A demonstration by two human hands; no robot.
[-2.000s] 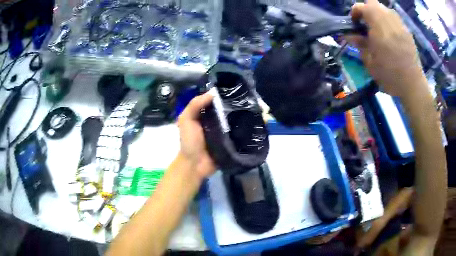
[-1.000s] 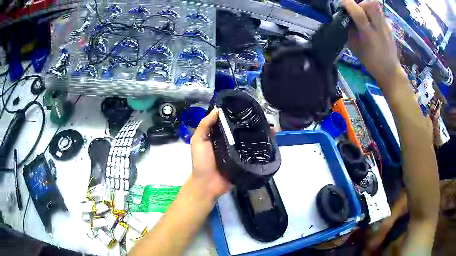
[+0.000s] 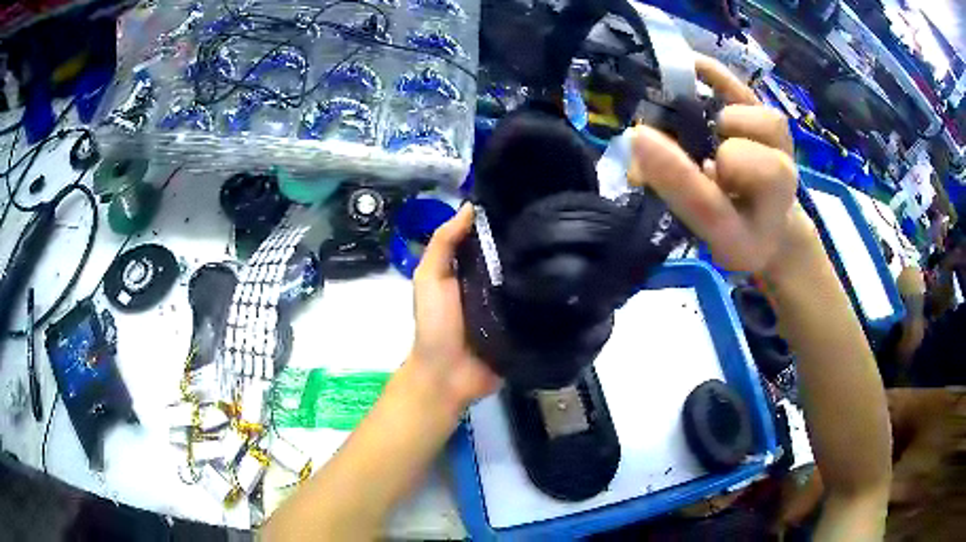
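Observation:
My left hand [image 3: 450, 307] holds a long black oval housing [image 3: 487, 307] by its left side, with a pale strip along its edge. My right hand [image 3: 731, 180] grips black headphones [image 3: 567, 249] with pale lettering by the band. A headphone cup lies over the housing and hides most of its two recesses. Whether the cup rests inside it I cannot tell. Below, in the blue-rimmed tray [image 3: 747, 355], lie another black oval piece [image 3: 572, 434] with a small pale square and a loose black ear pad [image 3: 717, 426].
A clear blister tray [image 3: 286, 154] with blue-silver parts stands at the back left. White ribbon-like strips [image 3: 254, 307], a pile of silver cells [image 3: 238, 455], a green strip [image 3: 334, 399] and a blue cup [image 3: 418, 233] lie left. A second blue-rimmed tray [image 3: 895, 307] is at right.
My right hand has come down and inward, bringing the headphones from above right of the housing to over it. My left hand still holds the housing.

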